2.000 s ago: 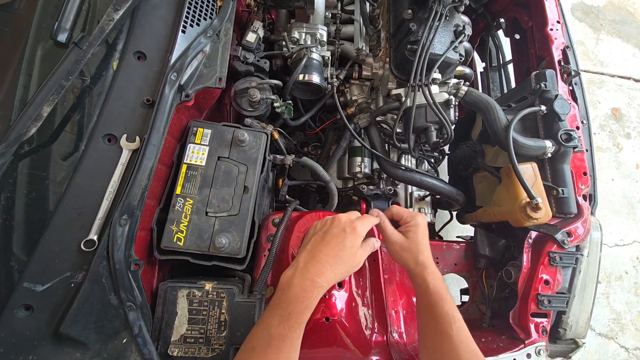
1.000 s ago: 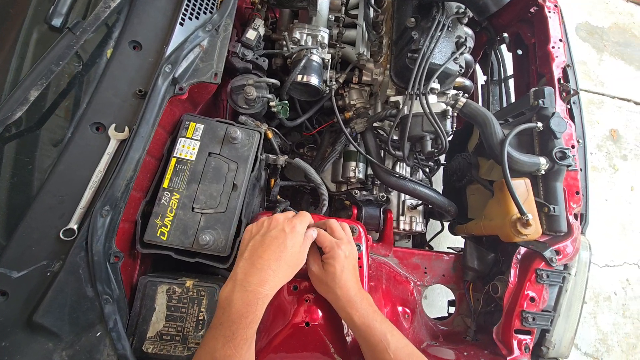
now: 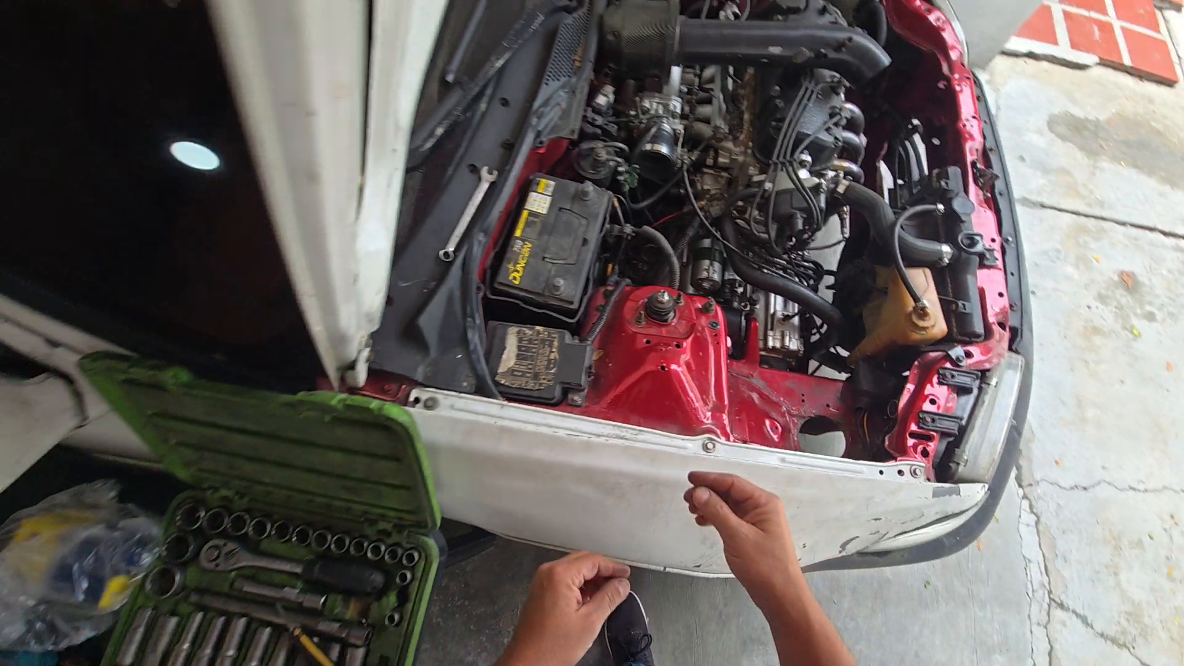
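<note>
My left hand [image 3: 575,601] is low in the view, its fingers curled together below the edge of the white fender [image 3: 592,472]; whether something small is in them cannot be told. In front of the same fender is my right hand [image 3: 740,518], thumb near the bent fingers, with no object discernible. Beyond the fender lie the red strut tower [image 3: 671,361], the black car battery [image 3: 555,245] and the fuse box cover [image 3: 536,361]. A combination wrench [image 3: 469,213] rests on the black cowl. At the lower left, a green socket set case [image 3: 421,499] lies open.
The engine [image 3: 786,139] and its hoses fill the bay. A yellowed plastic reservoir [image 3: 902,310] sits near the front. The raised white hood edge [image 3: 314,185] crosses the left side. A clear plastic bag [image 3: 79,564] lies left of the case, and a shoe [image 3: 629,629] shows near my left hand.
My hands have come back from the strut tower area to the outer side of the fender and are now apart. The view has pulled back, showing the fender and socket case.
</note>
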